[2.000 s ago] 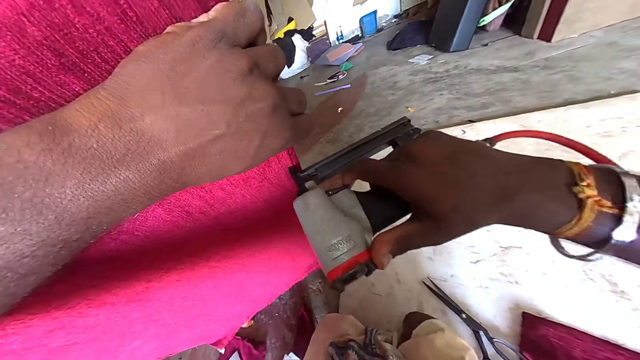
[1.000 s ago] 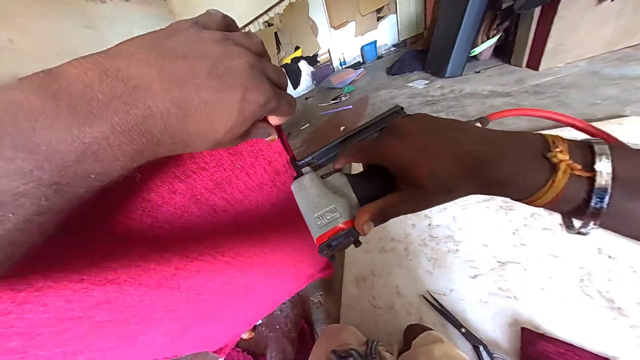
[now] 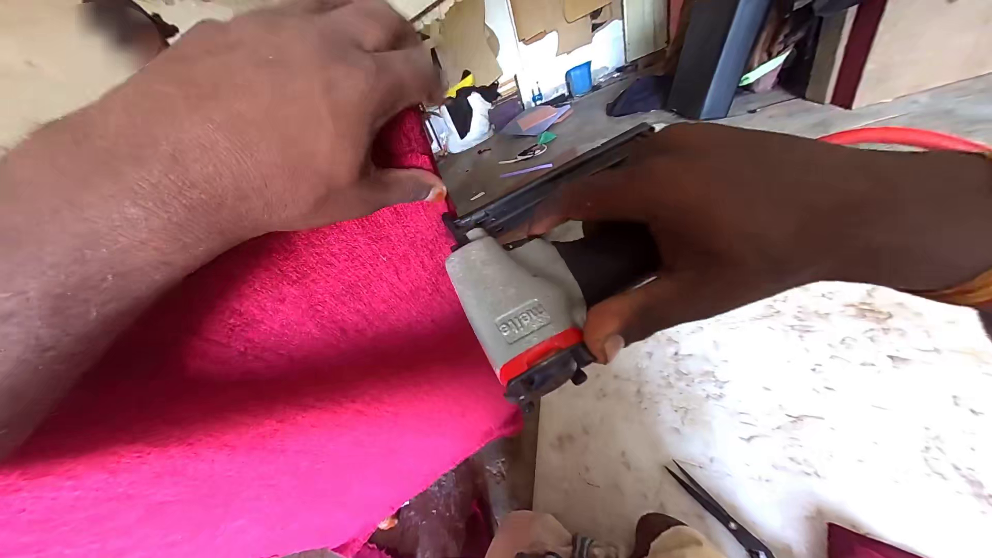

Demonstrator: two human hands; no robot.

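Note:
My left hand (image 3: 310, 116) grips the edge of a bright pink-red upholstery fabric (image 3: 310, 372), its thumb pressed on the cloth near the corner. Below the hand the fabric hangs in a broad, loose sheet. My right hand (image 3: 697, 217) is closed around the black grip of a pneumatic staple gun (image 3: 515, 302) with a grey metal body and a red band. The gun's nose meets the fabric's edge just under my left thumb; whether it presses on the edge cannot be told. From behind my right wrist runs a red air hose (image 3: 907, 138).
Black scissors (image 3: 725, 515) lie on a pale, marked board (image 3: 643, 434) at lower right, near a dark red piece (image 3: 860, 542). On the concrete floor beyond are scraps, a blue container (image 3: 579, 79) and a dark upright panel (image 3: 717, 58). A person's feet show at the bottom.
My left hand has shifted along the fabric's edge, its thumb now on the cloth near the gun's nose. My right hand keeps hold of the staple gun throughout.

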